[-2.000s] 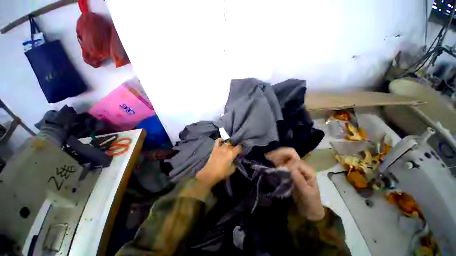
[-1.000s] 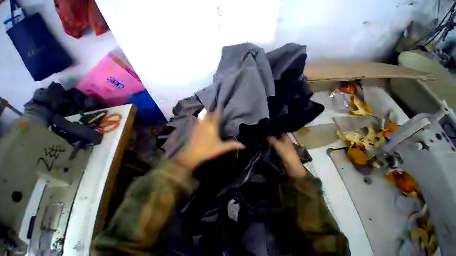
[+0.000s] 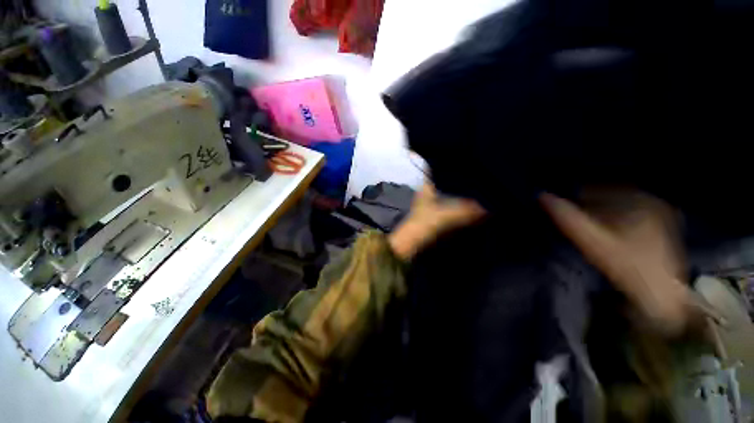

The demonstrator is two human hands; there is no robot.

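Observation:
A large dark garment piece (image 3: 513, 107), black and blurred, is raised in front of me and fills the upper right and middle of the view. My left hand (image 3: 438, 216) is at its left lower edge, thumb pointing right, its fingers partly hidden by the cloth. My right hand (image 3: 624, 248) is blurred by motion and lies against the cloth on the right; its fingertips are hard to make out. More dark cloth hangs down below both hands.
A cream sewing machine (image 3: 157, 140) stands on a white table (image 3: 207, 264) at left, with orange-handled scissors (image 3: 286, 162) at its far end. Grey cloth (image 3: 384, 202) lies beyond my left hand. A pink packet (image 3: 302, 111) is by the wall. Thread cones (image 3: 113, 29) stand upper left.
The dark cloth has come up from the heap and now blocks much of the view. Both hands have moved with it. The view has turned left, showing more of the left machine.

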